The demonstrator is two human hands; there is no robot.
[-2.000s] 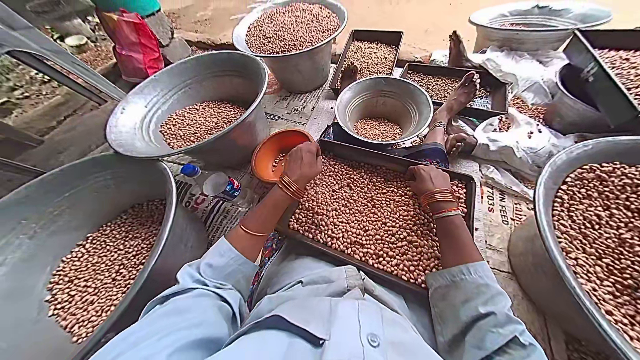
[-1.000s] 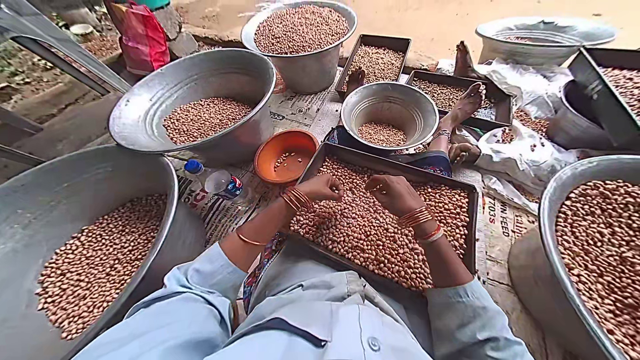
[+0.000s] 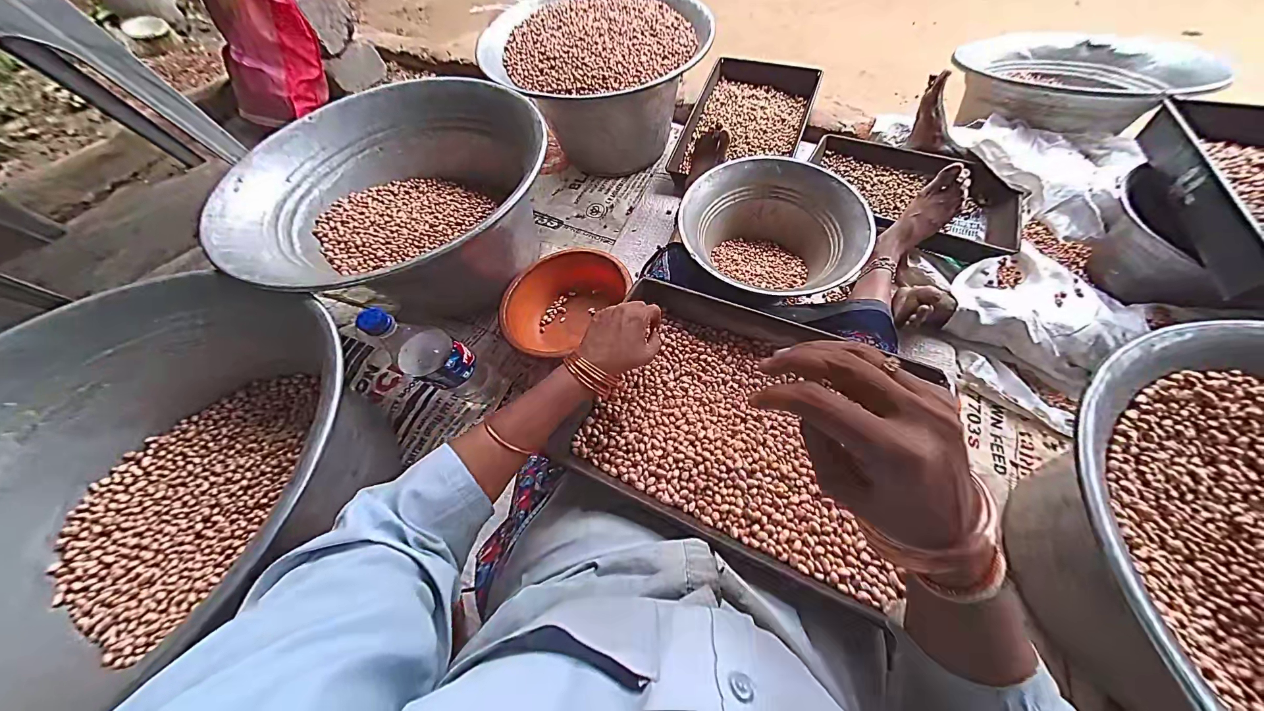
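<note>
A dark rectangular metal tray (image 3: 731, 543) full of light brown nuts or seeds (image 3: 706, 434) rests across my lap. My left hand (image 3: 619, 341) is at the tray's upper left corner beside an orange bowl (image 3: 526, 296), its fingers curled; whether they hold anything is hidden. The bowl has a few pale nuts or seeds in it. My right hand (image 3: 869, 434) is raised above the right part of the tray, blurred, fingers apart and bent, with nothing seen in it. Both wrists wear bangles.
Metal basins with nuts stand at left (image 3: 326, 395), upper left (image 3: 370, 99), top (image 3: 602, 94), beyond my tray (image 3: 775, 178) and at right (image 3: 1096, 474). A plastic bottle (image 3: 425, 354) lies beside the orange bowl. Another person's foot (image 3: 928, 207) is near white plastic sheeting (image 3: 1047, 306).
My right hand has lifted off the nuts and come closer to the camera, its fingers spreading. My left hand has moved from over the nuts to the tray's edge by the orange bowl.
</note>
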